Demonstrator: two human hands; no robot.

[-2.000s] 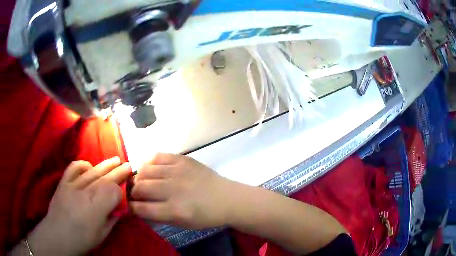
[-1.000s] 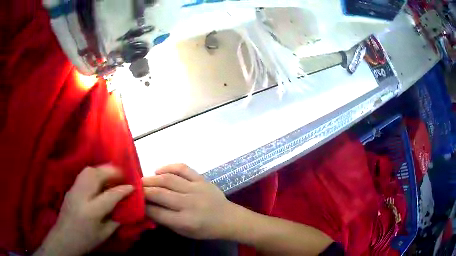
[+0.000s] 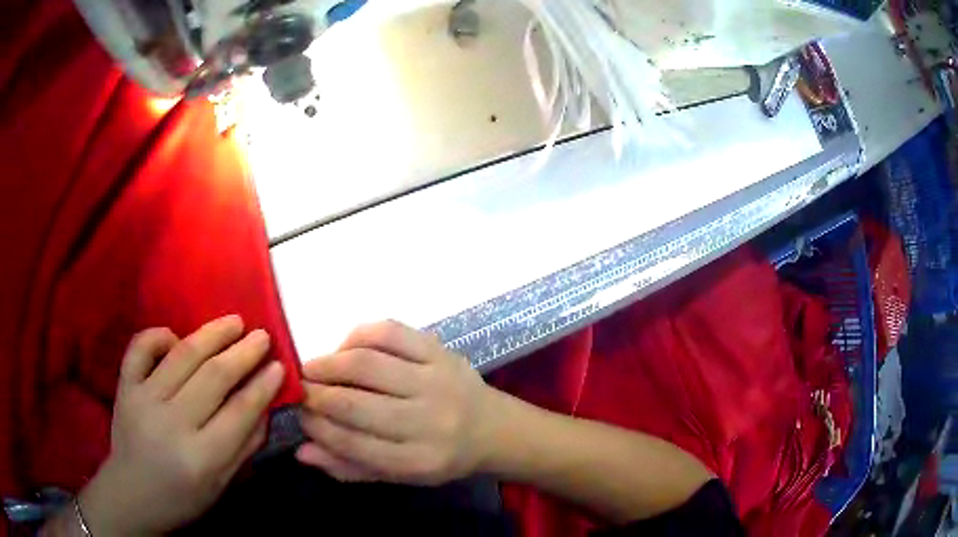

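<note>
A red cloth piece (image 3: pixel 179 241) lies on the left of the white machine bed (image 3: pixel 399 241), its right edge running from the brightly lit needle area down to my hands. The sewing machine head (image 3: pixel 158 37) is cut off at the upper left, over the cloth. My left hand (image 3: pixel 194 409) is bare, with its fingers resting on the cloth near its lower edge. My right hand (image 3: pixel 389 404) is bare, with its fingertips pinching the cloth's lower right edge. The fold between the fingers is partly hidden.
Loose white strips (image 3: pixel 594 73) hang over the machine bed. A marked ruler strip (image 3: pixel 630 257) runs along the table's front edge. More red cloth (image 3: pixel 672 367) is heaped below that edge, beside a blue crate (image 3: pixel 863 420) at the right.
The machine and table have shifted in view. My left hand's fingers, earlier bent and blurred, now lie extended on the cloth. My right hand stays at the cloth's edge.
</note>
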